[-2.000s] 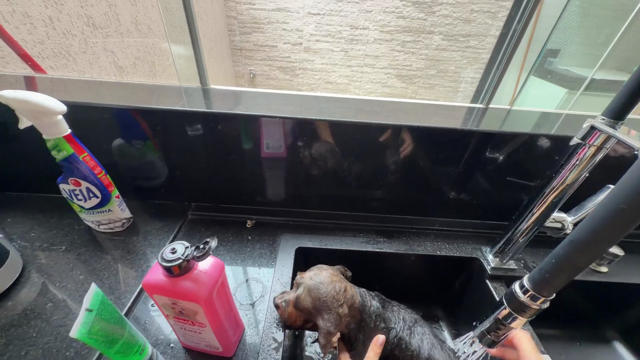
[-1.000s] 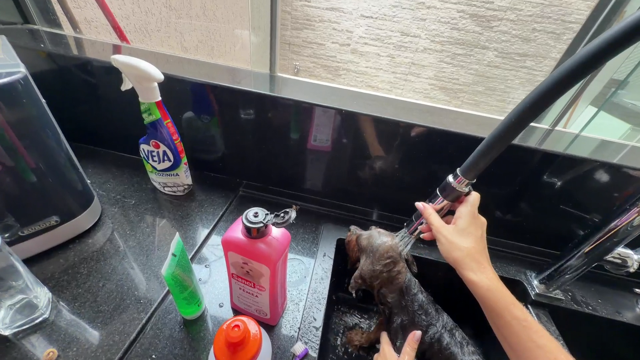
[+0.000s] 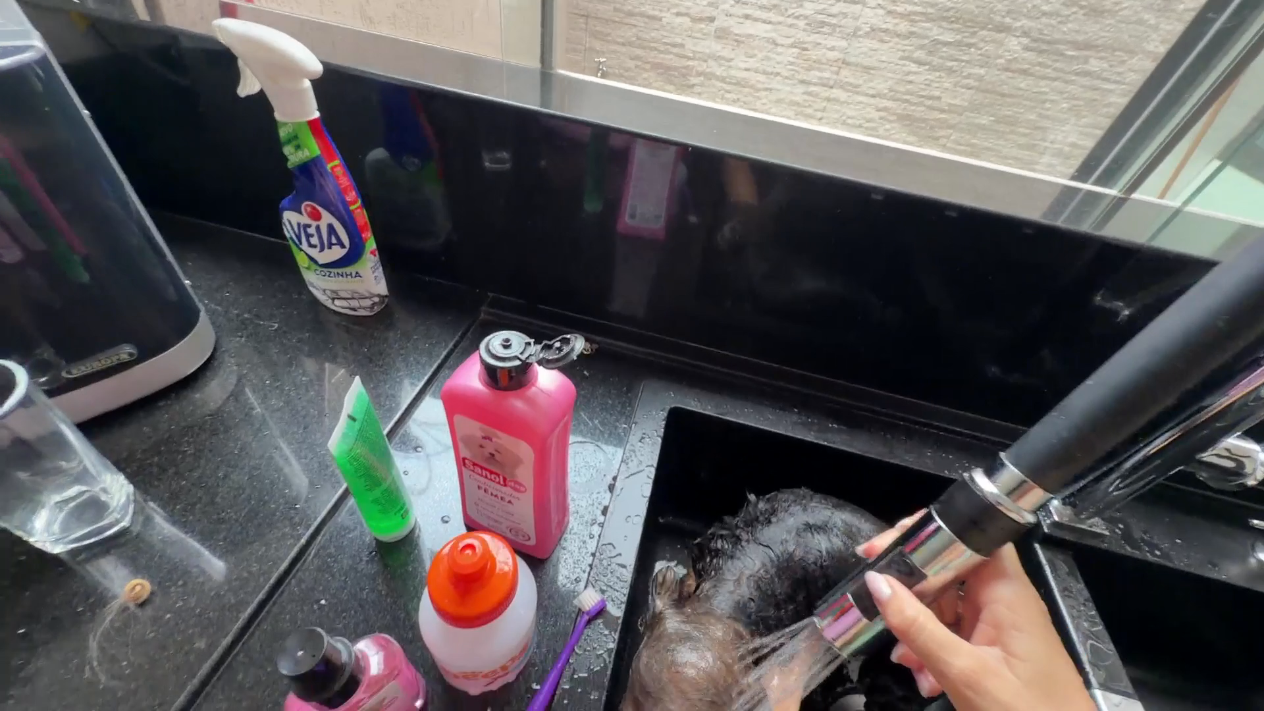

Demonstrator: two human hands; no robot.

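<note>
My right hand [image 3: 987,632] grips the chrome spray head [image 3: 918,583] of a black pull-down kitchen faucet. Water streams from it onto a wet, dark-furred dog [image 3: 790,553] standing in the black sink [image 3: 642,464]. The dog's lighter brown head [image 3: 691,657] is at the lower edge of the view, close to the spray. Of my left hand, nothing can be made out for certain; a patch of skin under the spray by the dog's head is blurred by water.
Left of the sink stand a pink pet shampoo bottle [image 3: 509,454], a green tube [image 3: 372,464], an orange-capped bottle [image 3: 477,612], a purple toothbrush [image 3: 568,657] and a pink bottle [image 3: 360,676]. Farther left are a spray cleaner [image 3: 326,197], a glass [image 3: 59,474] and a countertop appliance [image 3: 89,227].
The dog has turned, its back now toward the rear of the sink and its head nearer the front. My right hand and the spray head have come lower, toward the front.
</note>
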